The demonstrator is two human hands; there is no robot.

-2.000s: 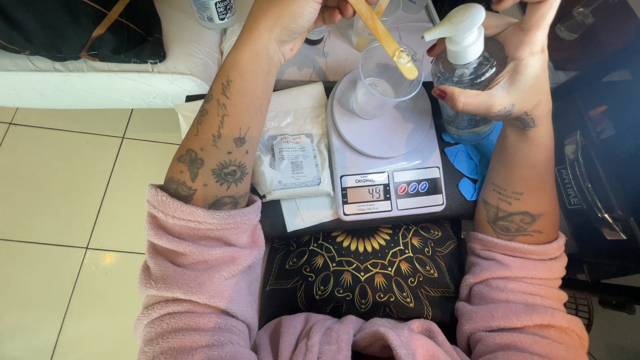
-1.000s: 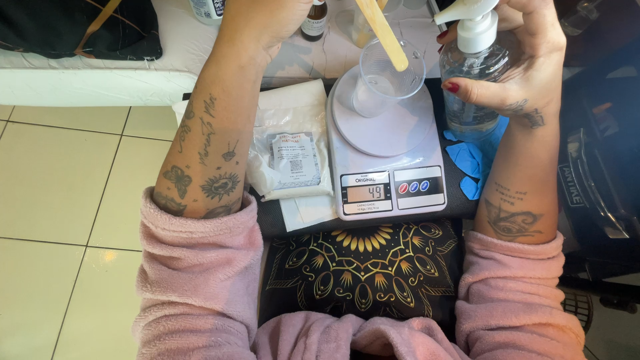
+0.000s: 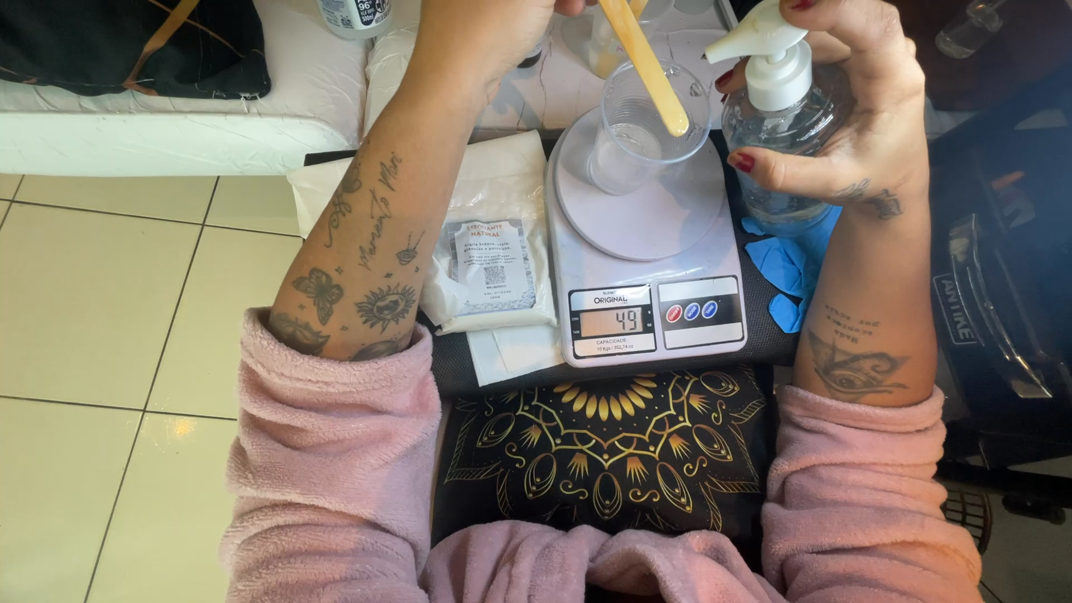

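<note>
My right hand [image 3: 846,109] is wrapped around a clear pump bottle [image 3: 783,159], its thumb on the near side and a finger over the white pump head [image 3: 777,63]. At the top edge, mostly cut off, my left hand [image 3: 574,7] is by the upper end of a wooden spatula [image 3: 643,67]; its grip is out of frame. The spatula's rounded lower end hangs over the mouth of a clear plastic cup [image 3: 615,159]. That cup stands on the round plate of a white digital kitchen scale [image 3: 653,243], whose display reads 49.
Left of the scale lies a plastic bag of white powder [image 3: 494,310] with a printed label. Blue gloves [image 3: 783,272] lie under the bottle. Behind stand another cup [image 3: 607,42] and a labelled bottle [image 3: 356,12]. A black patterned cushion [image 3: 603,469] is in front.
My right hand's fingers have moved onto the pump head, beside which they were a second ago. The spatula has shifted slightly over the cup. The scale reads the same.
</note>
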